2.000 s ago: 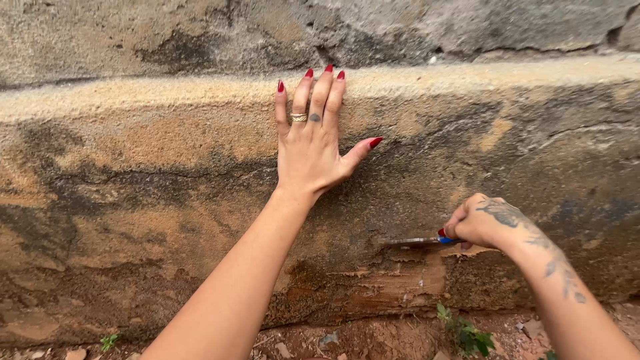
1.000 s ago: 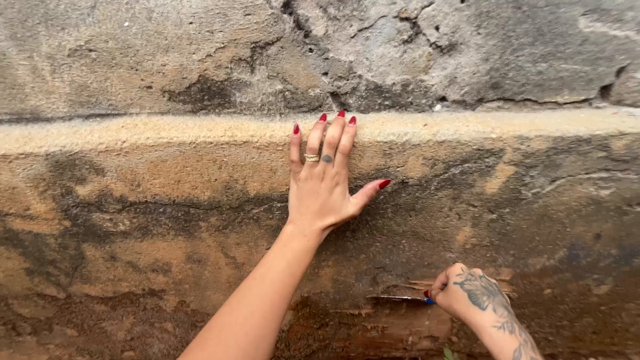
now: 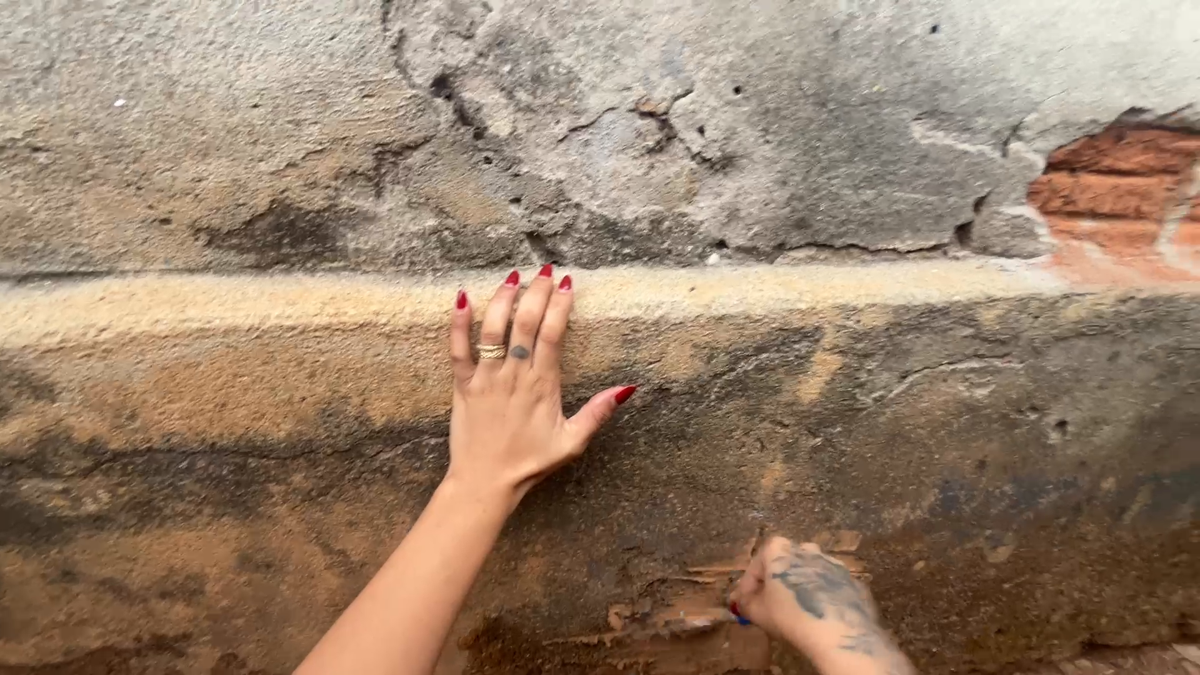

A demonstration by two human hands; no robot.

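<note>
My left hand [image 3: 514, 403] rests flat on the weathered wall [image 3: 656, 441], its fingertips on the pale ledge [image 3: 750, 289]. Two of its fingers bear a ring and a small tattoo. Lower right, my right hand [image 3: 802, 592] is closed around a tool whose blue handle [image 3: 739, 614] barely shows; its blade is blurred and mostly hidden. Around this hand lies a scraped patch [image 3: 680, 609] of reddish-brown, flaking surface on the wall's lower part.
Cracked grey plaster [image 3: 600, 141] covers the wall above the ledge. Exposed red brick [image 3: 1116, 187] shows in a broken gap at the upper right. A bit of ground [image 3: 1144, 659] appears at the lower right corner.
The view has tilted up, bringing the exposed brick into sight. My left hand stays flat on the wall. The blade, visible pointing left in the earlier frames, is now mostly hidden.
</note>
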